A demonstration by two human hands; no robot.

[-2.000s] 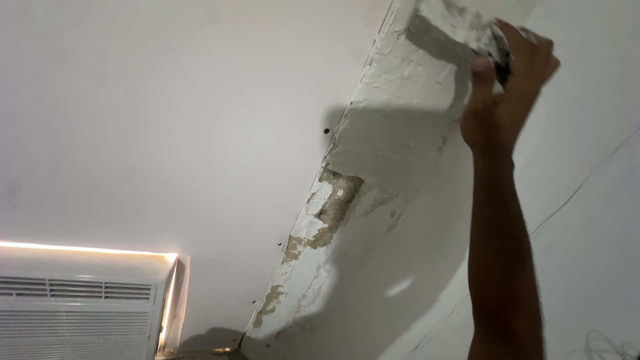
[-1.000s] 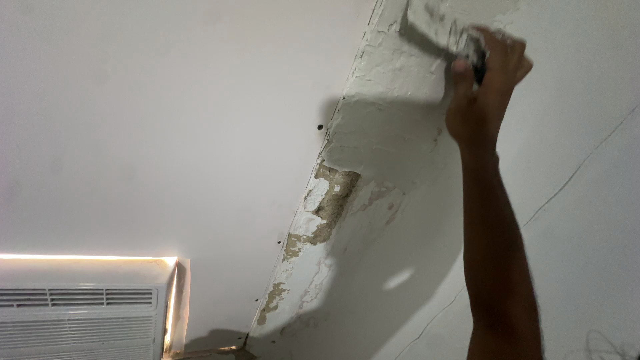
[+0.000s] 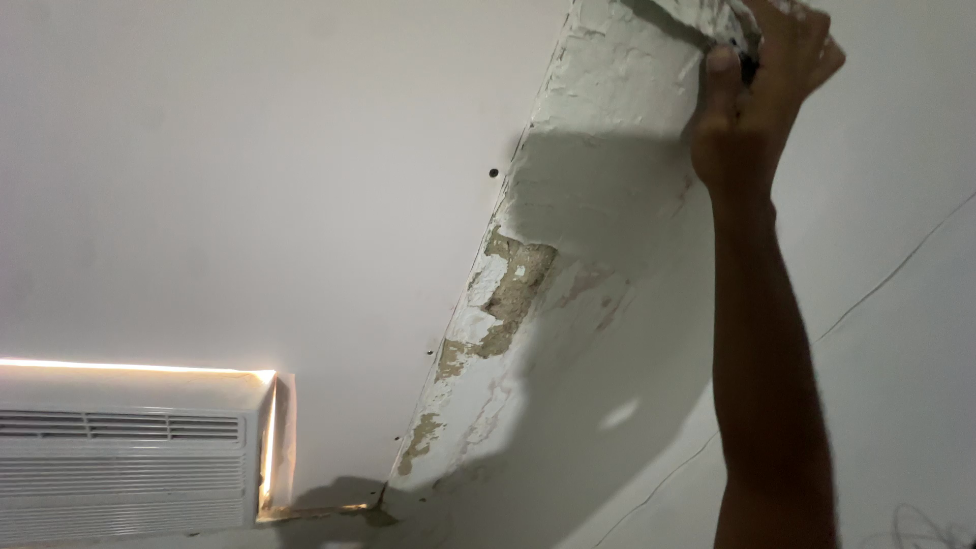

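At the upper right my right hand (image 3: 762, 99) is closed around a putty knife (image 3: 705, 19) smeared with white filler, its thumb on the near side of the tool. The blade lies close to the wall, and part of it is cut off by the top edge of the view. Below and left of it, a band of rough, fresh-looking white filler (image 3: 610, 84) runs along the corner joint. Further down that band, a patch of bare tan plaster (image 3: 522, 290) with flaked edges is exposed. My left hand is not in view.
A white louvred air conditioner (image 3: 122, 473) sits in a wall opening at the lower left, with light showing through the gap around it. Small dark holes (image 3: 493, 173) dot the smooth panel (image 3: 229, 191). A thin crack (image 3: 892, 271) crosses the right-hand wall.
My right hand, with the putty knife, has shifted a little higher along the filler band since a second ago. Less of the blade shows now. The view has tilted slightly.
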